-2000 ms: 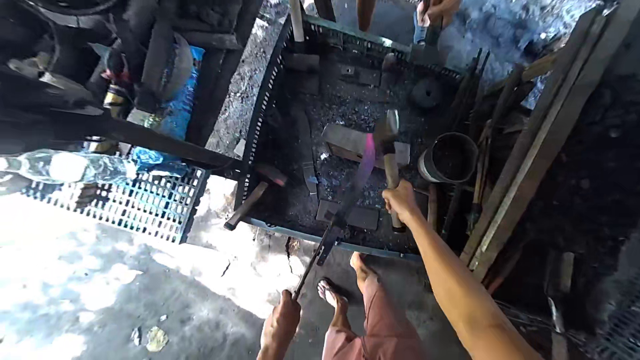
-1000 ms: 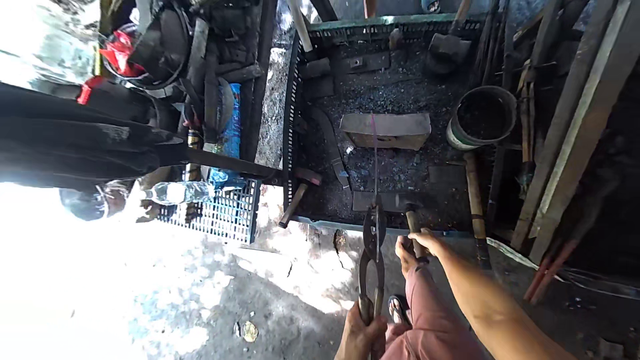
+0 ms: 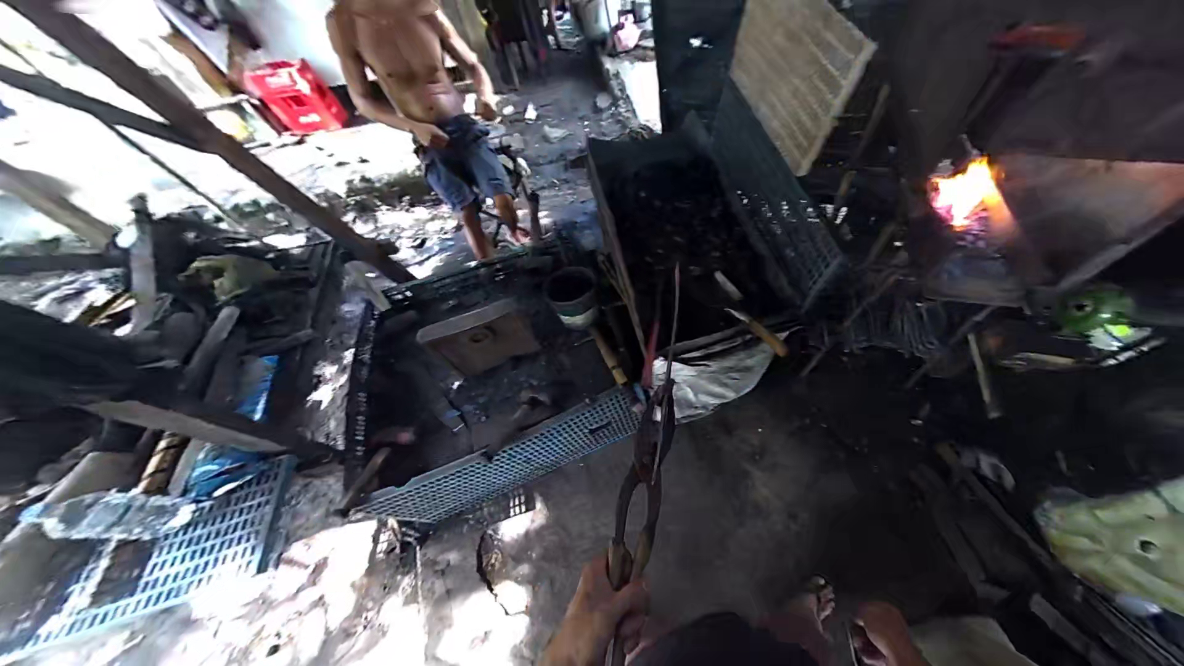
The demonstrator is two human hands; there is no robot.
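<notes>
My left hand [image 3: 606,606] grips the handles of long metal tongs [image 3: 638,490] at the bottom centre. Their jaws hold a thin, dark metal blade [image 3: 673,324], which points away from me in front of a coal-filled bin. At the bottom edge, right of my left hand, is my right hand [image 3: 883,634], partly cut off by the frame; whether it holds anything cannot be made out. A block-shaped anvil [image 3: 479,338] sits in the dark tray to the left of the tongs. The hammer cannot be made out.
A forge fire [image 3: 967,196] burns at the upper right. A bucket [image 3: 572,296] stands by the tray's wall [image 3: 518,462]. A person [image 3: 416,83] sits beyond the tray. A knife with a wooden handle [image 3: 763,333] lies by the coal bin [image 3: 666,203]. A plastic bottle [image 3: 111,514] lies at left.
The view has swung right and up, bringing in the forge fire and the person. The blade glowed pink over the anvil in the oldest frame; it now looks dark, away from the anvil.
</notes>
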